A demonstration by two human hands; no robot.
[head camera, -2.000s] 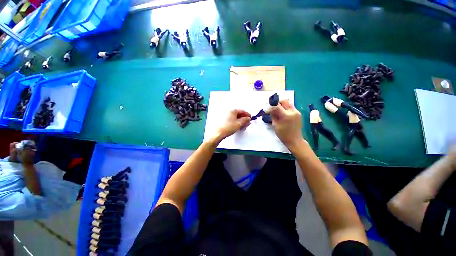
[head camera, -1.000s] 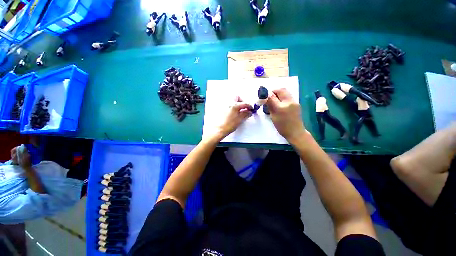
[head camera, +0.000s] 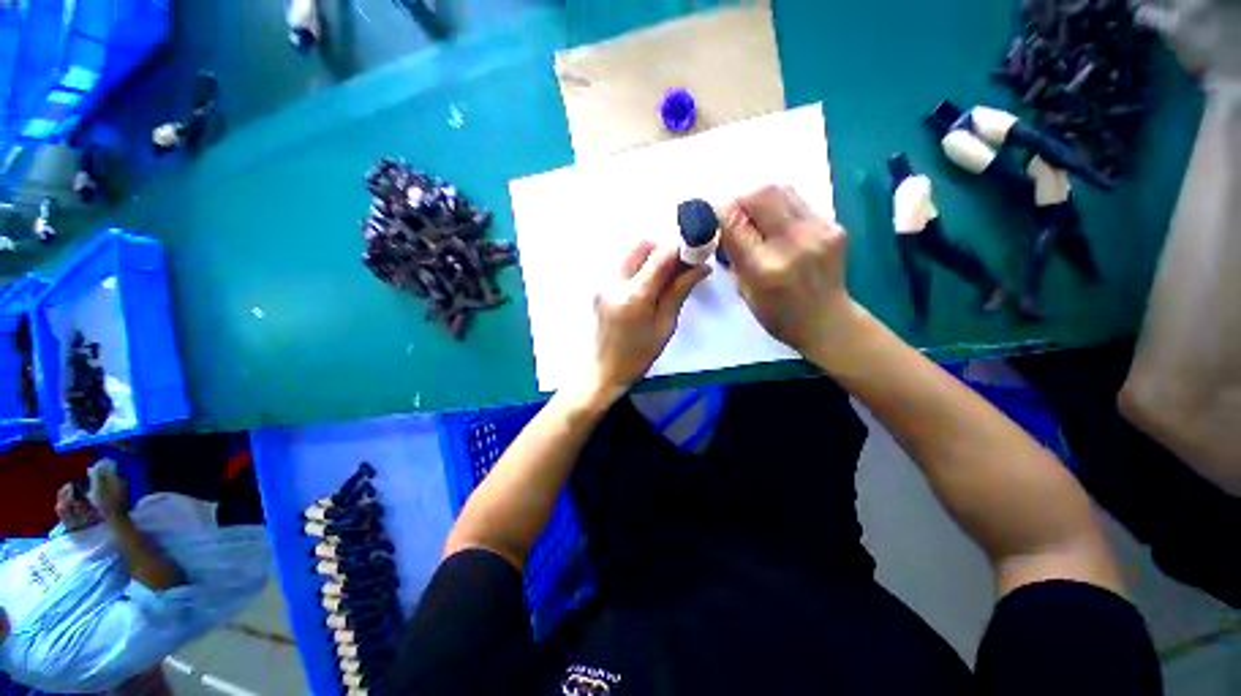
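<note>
A figure with a black top end and a cream body is held between my two hands above the white sheet. My left hand grips it from the left and below. My right hand touches it from the right with pinched fingers; whether a small dark part is in them is hidden. The purple cap stands on the cardboard piece beyond the sheet. Small dark parts lie heaped left of the sheet. Cream and black figures lie to its right.
Another heap of dark parts is at the far right, beside another person's arm. A blue tote with a row of figures is at lower left. Blue trays stand on the left bench. A person in light blue sits at left.
The view has turned and shifted, so the bench things appear displaced. My left hand has moved from beside the figure onto its body. My right hand remains at its right side.
</note>
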